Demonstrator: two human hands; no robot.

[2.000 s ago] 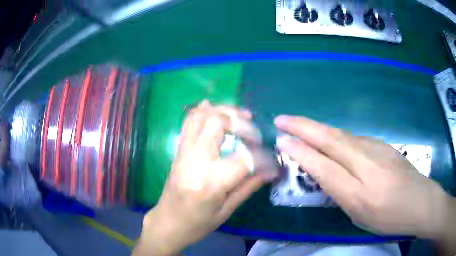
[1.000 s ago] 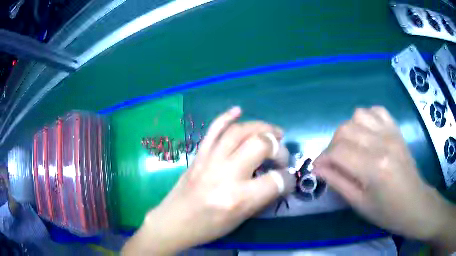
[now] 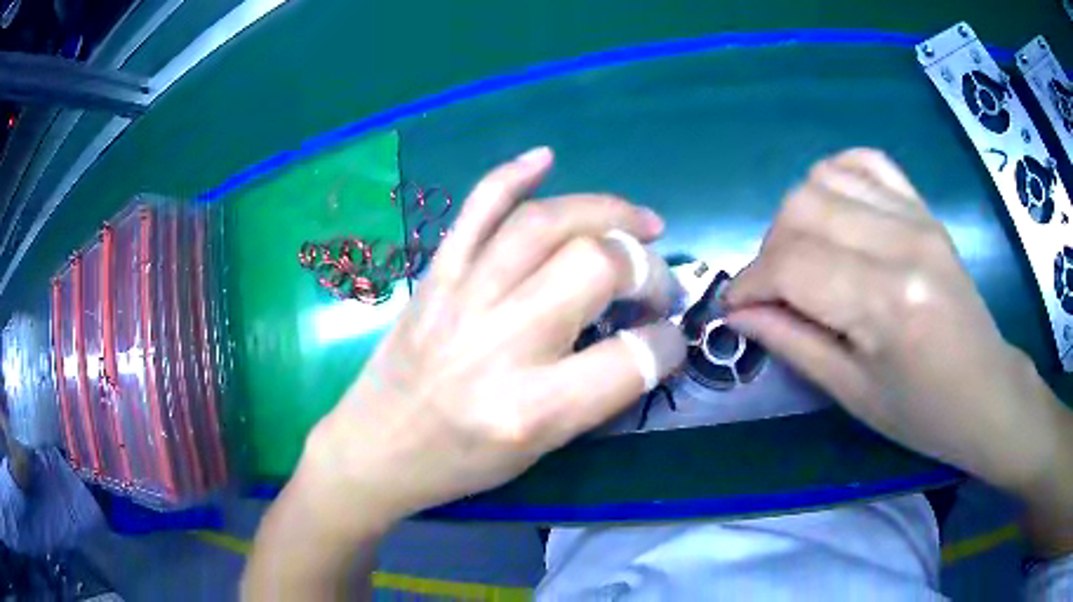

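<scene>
A silver metal plate (image 3: 753,406) with dark round openings lies on the dark green surface, mostly under my hands. One opening with a pale ring seat (image 3: 720,342) shows between my hands. My left hand (image 3: 506,341), with white bands on two fingers, has its thumb and index fingertips at the left rim of this opening. My right hand (image 3: 877,318) has its thumb and fingertips pinched at the upper right of the same opening. Any ring between the fingertips is too small or hidden to tell. Loose copper rings (image 3: 353,268) lie in a pile left of my left hand.
The rings lie on and beside a bright green mat (image 3: 277,388). Clear blister trays with red-orange strips (image 3: 130,353) stand at the left. Other silver plates (image 3: 1010,151) lie at the right. Blue tape (image 3: 565,75) lines the surface. Another person's sleeve (image 3: 41,506) shows at lower left.
The view has shifted, so the mat and plates sit higher in the picture. Compared with two seconds ago, both hands have come together at one opening. Since one second ago they have hardly moved on the plate.
</scene>
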